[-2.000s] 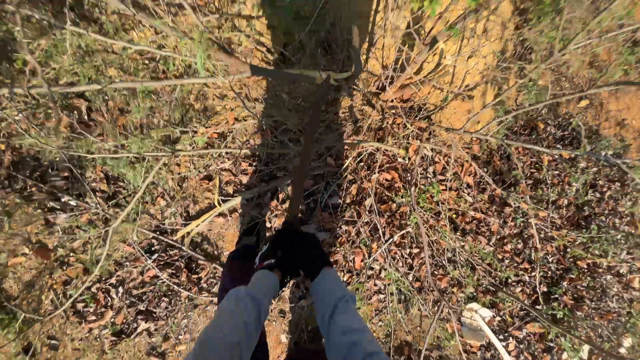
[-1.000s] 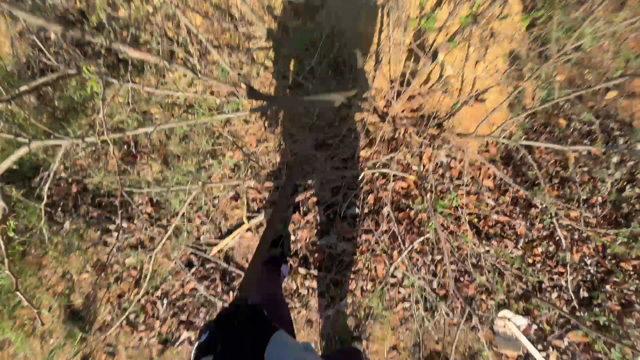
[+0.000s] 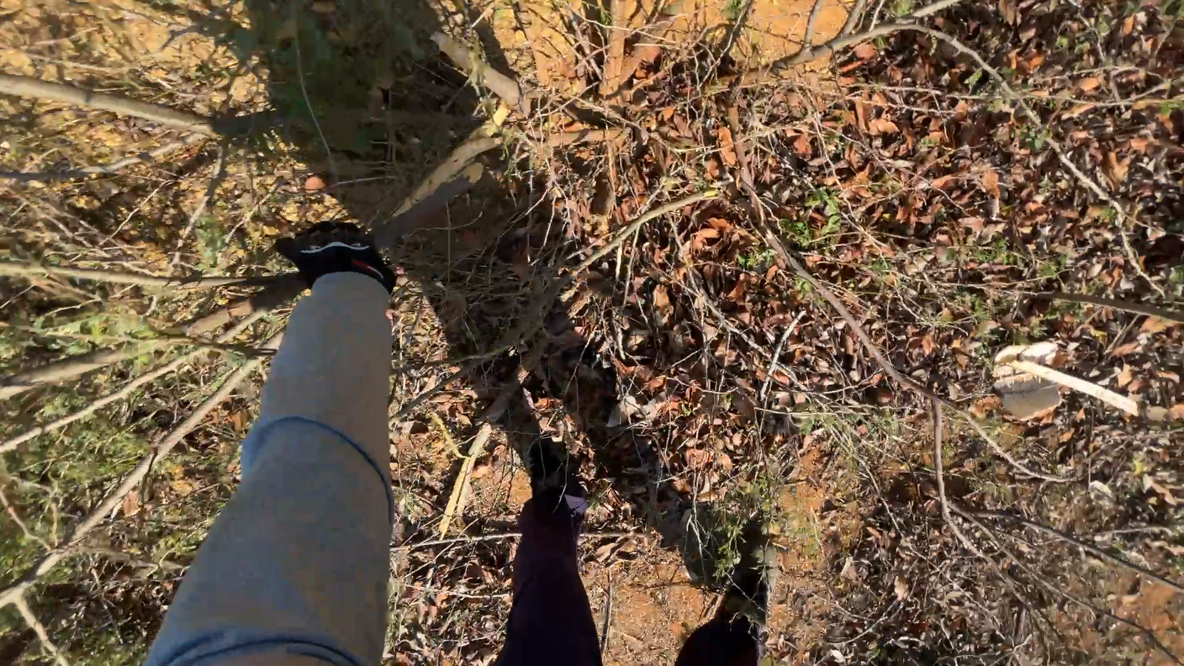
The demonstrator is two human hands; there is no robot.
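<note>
My left hand (image 3: 338, 254), in a black glove with a pale stripe, reaches in from the lower left on a long grey sleeve. It is closed around a thick bare branch (image 3: 242, 309). The branch runs out to the lower left, and a shaded length of what seems the same branch shows to the upper right of the glove. The fingers are mostly hidden behind the back of the glove. My right hand is out of view.
Brown leaf litter (image 3: 888, 185) and thin twigs cover the ground. Bare branches (image 3: 111, 102) cross the left side. A long branch (image 3: 842, 314) arcs on the right, near a pale broken piece (image 3: 1027, 379). My dark-trousered leg (image 3: 550, 583) stands below.
Two seconds ago both gloved hands were together around a long dark shaft at the lower centre. Now only my left hand shows, reaching out to the left, on a branch. The view has shifted.
</note>
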